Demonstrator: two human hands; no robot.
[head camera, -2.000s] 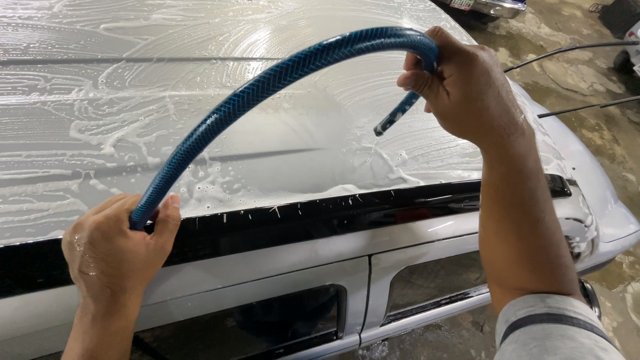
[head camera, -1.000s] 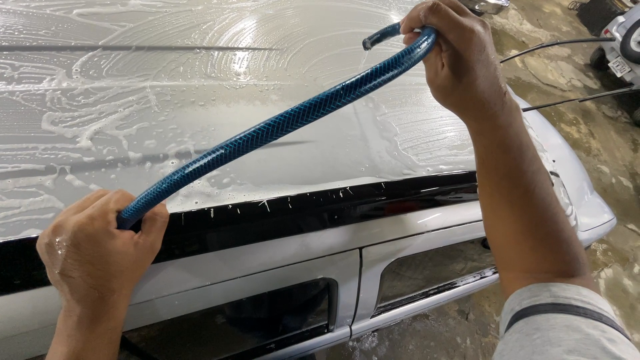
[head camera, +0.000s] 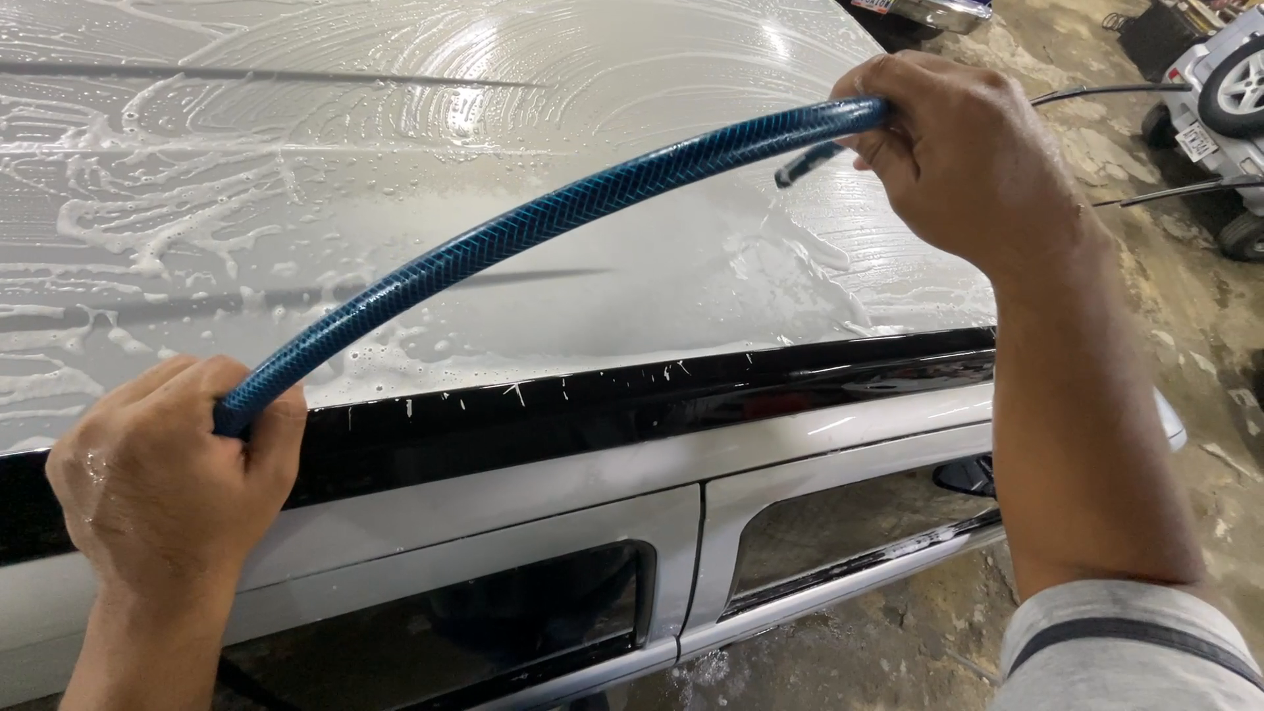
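Observation:
A blue braided hose (head camera: 553, 202) arches between my two hands over a vehicle's wet, soapy roof (head camera: 652, 247). My left hand (head camera: 168, 474) is closed around it at the lower left. At the upper right my right hand (head camera: 963, 158) grips the hose near its free end, which bends back under the fingers and points left and down. Whether water flows from that end I cannot tell. White foam lies in streaks on the roof, thickest at the left, and a few foam drips mark the black roof-edge strip (head camera: 642, 400).
Below the strip are the silver door frames (head camera: 731, 523) and dark side windows (head camera: 474, 632). A door mirror (head camera: 966, 476) shows beyond the front window. Wet concrete floor (head camera: 1210, 395) lies at the right, with a parked vehicle (head camera: 1200, 99) at the upper right and thin black rods near it.
The hose arched high two seconds ago, flattened a second ago, and now bows upward moderately. My right hand rose between the first two frames and is somewhat lower now. Both hands keep their grip.

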